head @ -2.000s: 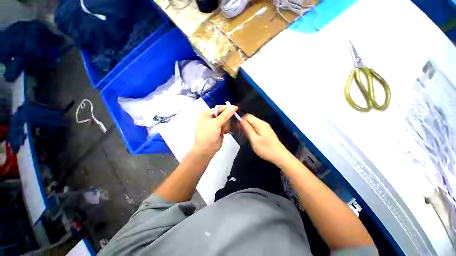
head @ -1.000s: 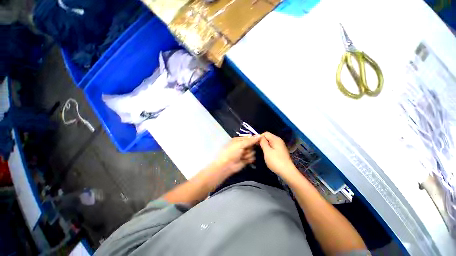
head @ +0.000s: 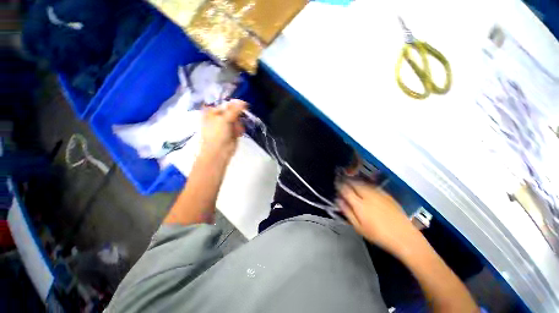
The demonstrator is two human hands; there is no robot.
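A thin white drawcord [head: 297,175] runs in two strands between my hands over the dark lap. My left hand [head: 224,125] is closed on one end, raised in front of the blue bin. My right hand [head: 368,208] is blurred beside the table edge at the cord's other end; whether its fingers grip the cord cannot be made out.
Scissors with yellow loop handles [head: 423,70] lie on the white table [head: 368,79]. Loose pale cords [head: 515,134] lie at right. Taped cardboard [head: 263,24] is at the table's left end. A blue bin [head: 138,79] holds white cloth; a white board [head: 248,183] lies beside the lap.
My hands have moved apart from close together, left hand up and left, right hand down and right. The cord now stretches between them. The view has shifted, so the table things sit further left.
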